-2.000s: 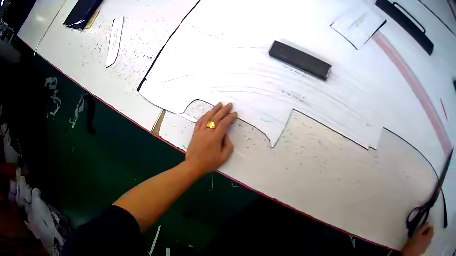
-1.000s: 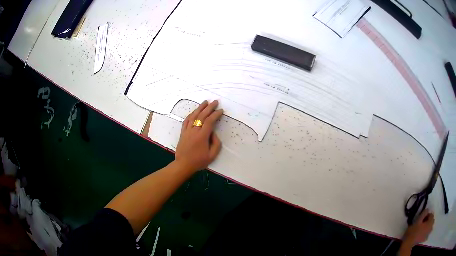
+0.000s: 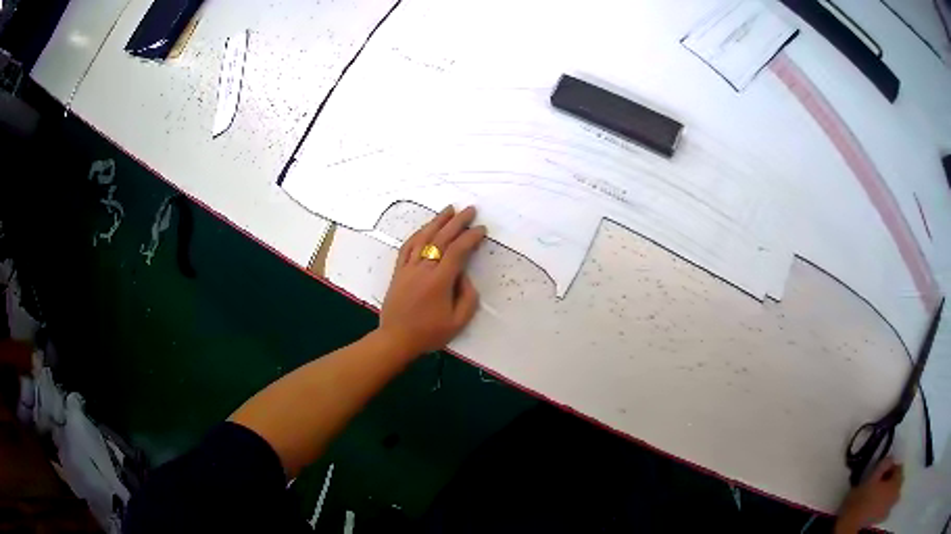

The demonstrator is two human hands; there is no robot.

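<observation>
A large white paper pattern (image 3: 490, 125) with fine printed lines and a thin dark edge lies on the white speckled table (image 3: 667, 344). My left hand (image 3: 430, 282), with a gold ring, lies flat at the pattern's near edge, holding nothing, fingers slightly spread. Long black shears (image 3: 899, 402) lie at the right, loop handles toward me and blades pointing away, across the pattern's curved edge. My right hand (image 3: 876, 495), at the bottom right, touches or nearly touches the lower handle loop; its grip is unclear. A dark bar weight (image 3: 617, 115) rests on the pattern.
A pinkish ruler (image 3: 855, 167), a small printed piece (image 3: 738, 44) and a handled black weight (image 3: 850, 40) lie at the upper right. A dark folded piece (image 3: 162, 26) and a loose strip (image 3: 230, 86) lie upper left. The table's red edge borders the green floor (image 3: 229, 334) with scraps.
The whole view has shifted slightly with the camera. My left hand, my right hand and the shears keep nearly the same places relative to the table.
</observation>
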